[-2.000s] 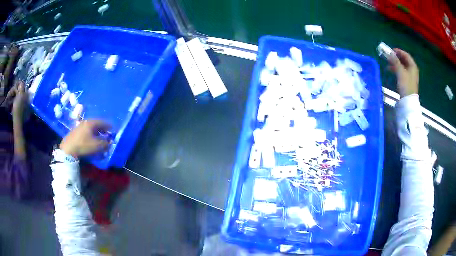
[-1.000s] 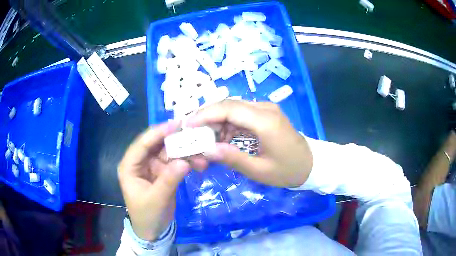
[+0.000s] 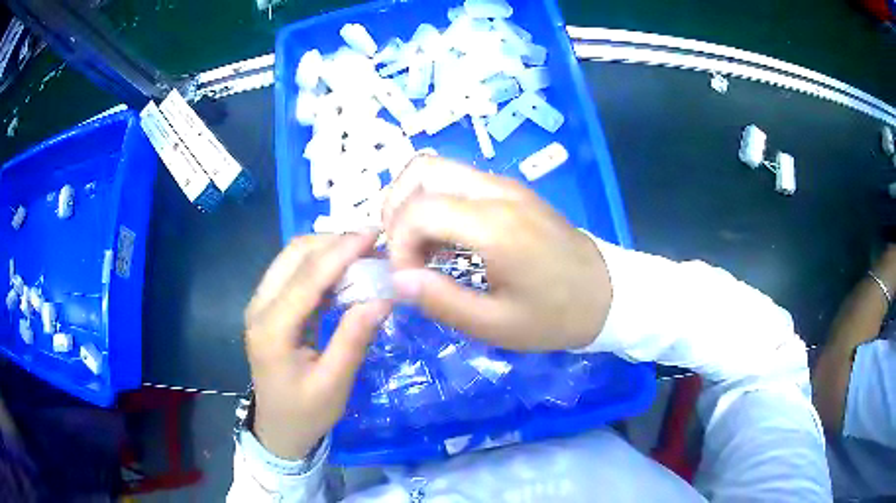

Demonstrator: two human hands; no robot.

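A small white housing (image 3: 364,282), blurred, is held between both hands over the centre blue tray (image 3: 604,187). My left hand (image 3: 312,339) grips its left side with thumb and fingers. My right hand (image 3: 491,260) has its thumb and fingertips on its right side. White housings (image 3: 344,128) are heaped in the far part of the tray. Wired components (image 3: 462,265) show partly behind my right hand. Clear plastic pieces (image 3: 432,378) lie in the near part.
The left blue tray (image 3: 123,246) holds a few white units (image 3: 65,201). Two long white boxes (image 3: 192,147) lie between the trays. A wired pair of white units (image 3: 767,159) lies on the dark surface at right. Another person's forearm (image 3: 865,314) is at the right edge.
Since one second ago both hands have stayed together over the tray; the housing has turned and is more covered by the fingers. Before that, the hands were far apart, over the left tray and the belt.
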